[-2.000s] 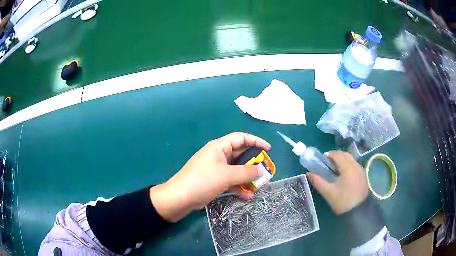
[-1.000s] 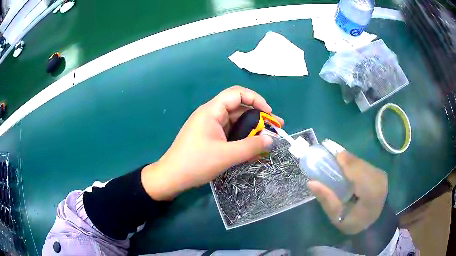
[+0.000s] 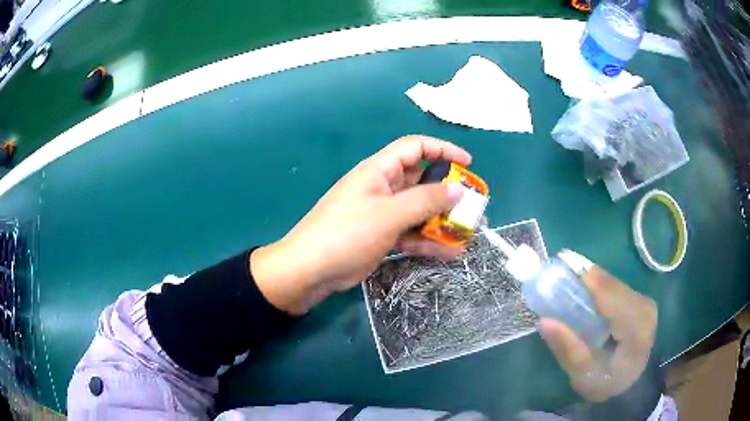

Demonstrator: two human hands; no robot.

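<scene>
My left hand (image 3: 362, 218) holds a black-and-orange plastic unit (image 3: 454, 234) with its white block turned toward the right. My right hand (image 3: 613, 329) grips a translucent dropper bottle (image 3: 567, 300), its narrow white nozzle pointing up-left. The nozzle tip is at or very near the unit's right side; I cannot tell if it touches. A white band wraps a finger of my right hand. The shallow pin tray (image 3: 378, 333), full of thin silver pins, lies below both hands. Tweezers cannot be made out in my right hand.
A torn white paper sheet (image 3: 481, 97) lies beyond my hands. A tape roll (image 3: 681, 234) lies at right, below a box of pins under crinkled plastic (image 3: 613, 131). A water bottle (image 3: 611, 39) stands on white paper. Black-and-orange units (image 3: 96, 85) sit on the green conveyor (image 3: 247, 25).
The bottle came from the right until its nozzle reached the unit. Since one second ago, my left hand has turned the unit, showing its white block and orange frame more. The camera view has shifted.
</scene>
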